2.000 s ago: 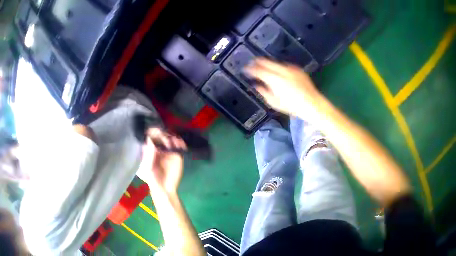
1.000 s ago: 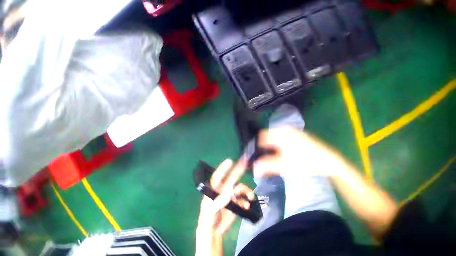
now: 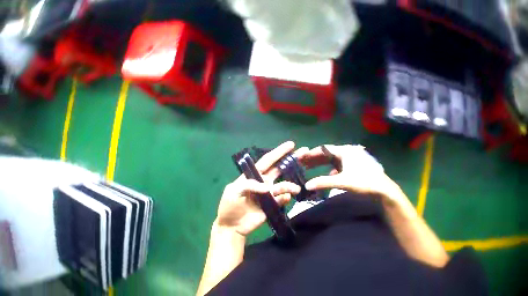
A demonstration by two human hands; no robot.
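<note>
My left hand [image 3: 246, 202] holds a dark, narrow stack of mid-frames [image 3: 266, 199] that slants down to the right across the palm. More dark pieces, looking like mid-frames [image 3: 292, 171], sit between the fingertips of both hands. My right hand [image 3: 353, 170] has thumb and fingers around the right side of these pieces. The hands are in front of my dark top. Blur hides how many pieces there are and where exactly the fingertips touch.
A black parts tray [image 3: 431, 101] with pocketed frames is at upper right. Red stools [image 3: 156, 55] stand ahead, one with a white top [image 3: 292, 70] by a person's pale garment [image 3: 304, 26]. Stacked dark panels with white edges [image 3: 107, 228] stand at lower left beside a white surface [image 3: 29, 214]. The floor is green.
The view has swung left, so the tray now lies farther off at upper right. My right hand has moved from over the tray to the pieces at my left hand. Both hands are now together.
</note>
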